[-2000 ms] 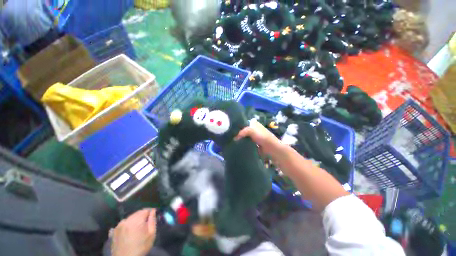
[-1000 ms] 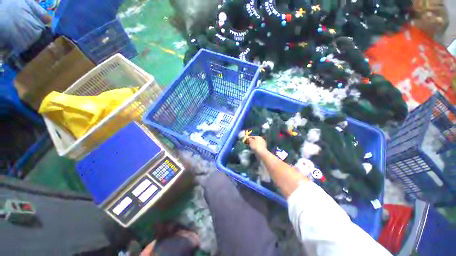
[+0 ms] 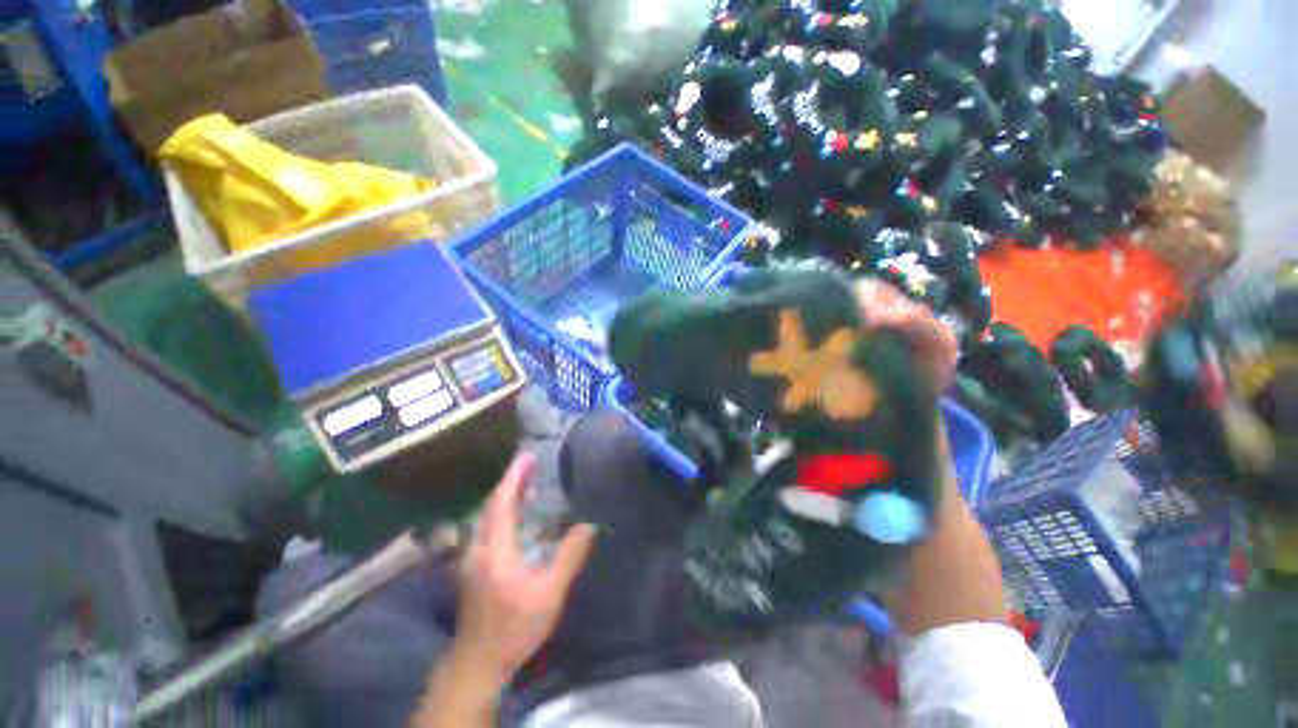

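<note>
A dark green plush wreath cover (image 3: 712, 349) hangs in front of me, blurred, with an orange gingerbread man, a red-and-white mitten shape and a pale blue pompom. My right hand (image 3: 911, 330) grips its upper right edge; the cover hides part of the fingers. My left hand (image 3: 515, 576) is empty, fingers apart, left of the cover and not touching it. The steel filling nozzle (image 3: 306, 609) sticks out bare from the grey machine at lower left, its tip near my left hand. The blue tub (image 3: 968, 452) is mostly hidden behind the cover.
A digital scale (image 3: 373, 316) stands at left, before a white basket (image 3: 335, 228) holding yellow cloth. A blue mesh crate (image 3: 612, 235) is behind the cover, another (image 3: 1068, 526) at right. A wreath heap (image 3: 911, 128) and orange sheeting (image 3: 1075, 292) lie behind. A blurred wreath shows at the right edge.
My right hand has come up from the tub with a cover. My left hand has risen into clear view, open. The nozzle now shows bare. The view has shifted.
</note>
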